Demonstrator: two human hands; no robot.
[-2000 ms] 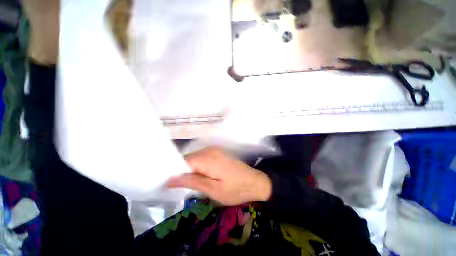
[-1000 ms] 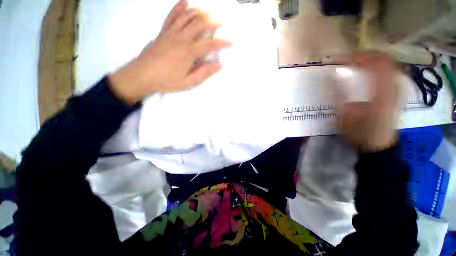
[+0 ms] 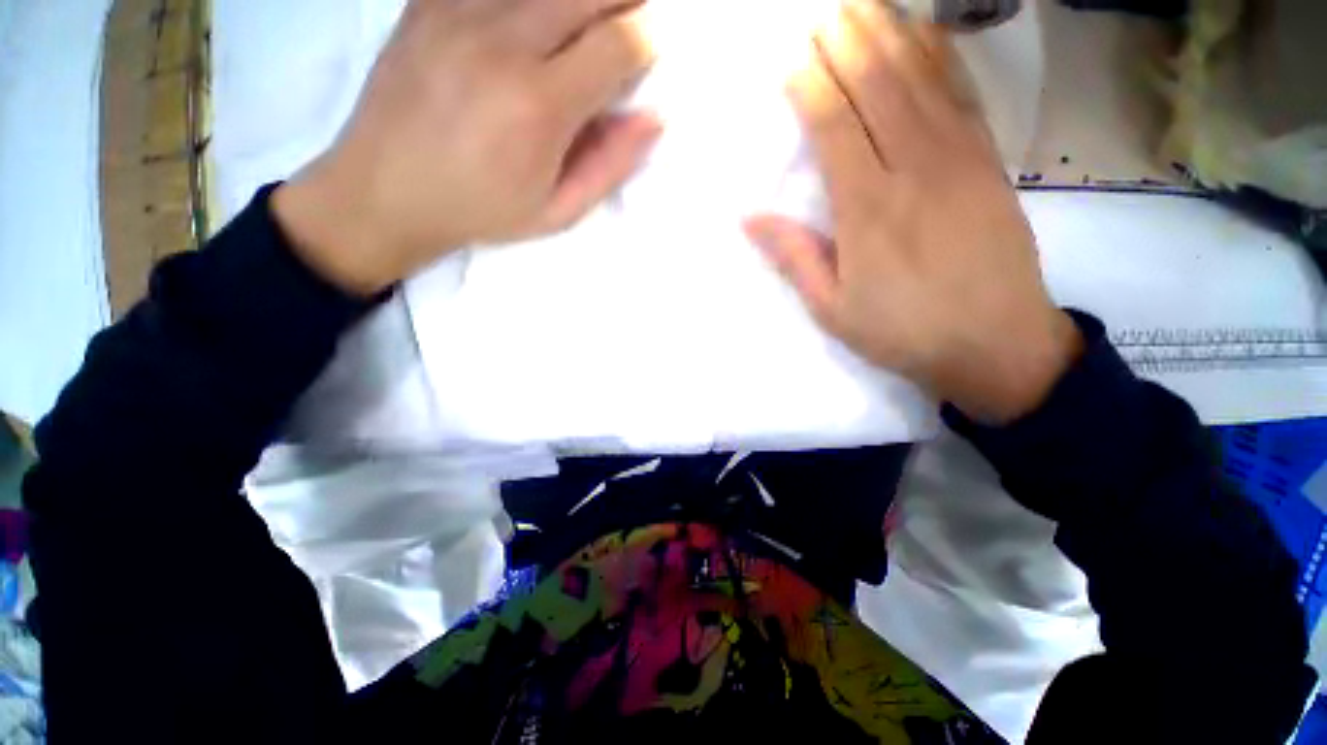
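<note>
White fabric (image 3: 626,335) lies on the table in front of me, overexposed at the top under the lamp. My left hand (image 3: 488,124) rests on its left part, thumb apart from the fingers. My right hand (image 3: 917,218) lies flat on its right part, thumb spread towards the middle. Neither hand visibly grips the fabric. The needle and presser foot cannot be made out in the glare. The beige machine bed (image 3: 1106,138) shows right of my right hand.
A cardboard strip (image 3: 146,146) is at the left. A printed ruler scale (image 3: 1222,349) runs along the table's right front. White pieces (image 3: 393,560) hang beside my knees. A blue crate (image 3: 1273,473) is at the right. Thread bits (image 3: 619,483) lie on my dark lap.
My right hand has moved left from beside the scissors onto the fabric. My left hand stays on the fabric, slightly lower. The fabric's front edge now lies straighter.
</note>
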